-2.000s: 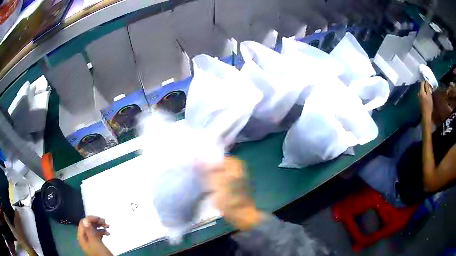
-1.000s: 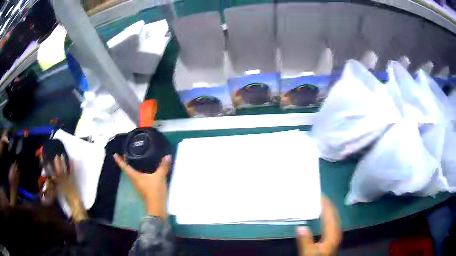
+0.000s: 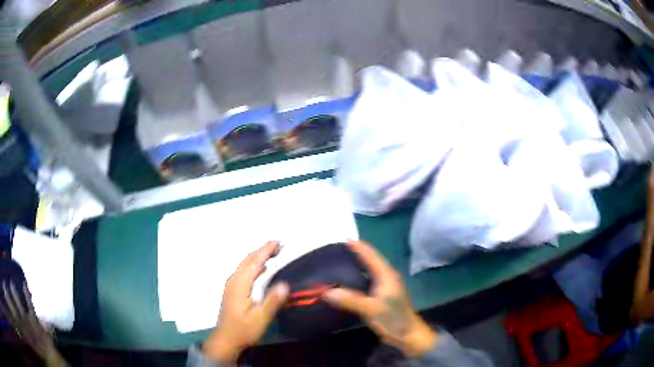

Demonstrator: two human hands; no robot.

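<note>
A black rounded speaker [image 3: 326,269] with an orange-red strip on its near side is held between both hands, over the near right part of the white sheet stack [image 3: 237,244]. My left hand [image 3: 247,304] grips its left side, thumb by the orange strip. My right hand [image 3: 384,297] grips its right side, thumb on the strip. The sheet stack lies on the green bench top [image 3: 129,265]. The speaker is slightly blurred and its underside is hidden.
Filled white bags [image 3: 487,193] stand in a group to the right. Open retail boxes [image 3: 247,136] with blue fronts line the back behind a metal rail. A slanted post [image 3: 68,143] is at left. A person's hand [image 3: 25,315] shows at left, a red stool [image 3: 556,330] lower right.
The speaker has moved from left of the sheets to over their near right part. My right hand, empty before, now also holds it. The view has swung right.
</note>
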